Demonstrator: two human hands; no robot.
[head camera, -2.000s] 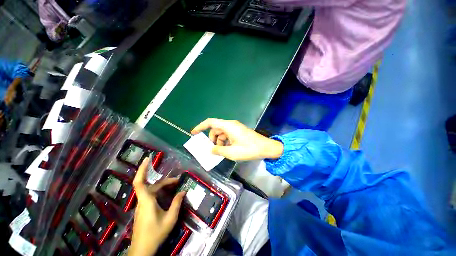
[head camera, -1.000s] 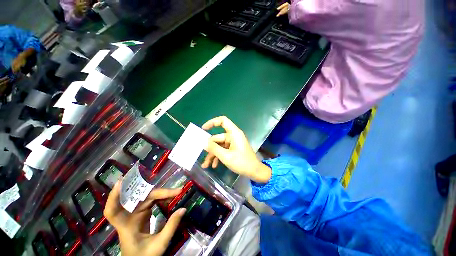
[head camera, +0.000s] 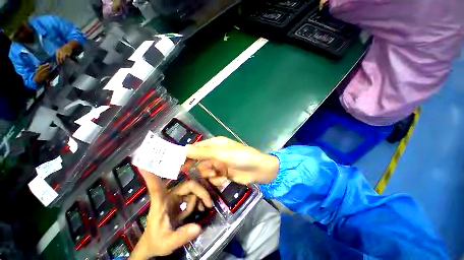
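A printed white label (head camera: 159, 155) is stretched between my hands over the tray. My left hand (head camera: 170, 218) has its index fingertip at the label's lower left edge, with its thumb spread apart. My right hand (head camera: 236, 161) pinches the label's right edge, its other fingers curled below. Red-and-black phones with open backs, such as this one (head camera: 128, 177), lie in rows in a clear plastic tray (head camera: 224, 236). Another phone (head camera: 235, 195) at the tray's right corner is partly hidden under my right hand. My left hand covers part of the middle phones.
Stacked trays with red edges (head camera: 109, 129) and loose white and grey flaps (head camera: 91, 129) stand on the left. Black trays (head camera: 323, 36) lie on the green bench (head camera: 229, 101). A person in a pink smock (head camera: 397, 61) sits at upper right, another in blue (head camera: 56, 38) at upper left.
The printed label has come up from my left hand, flatter, and my right hand has moved onto its edge. The blank white piece from my right hand no longer shows. The view has shifted.
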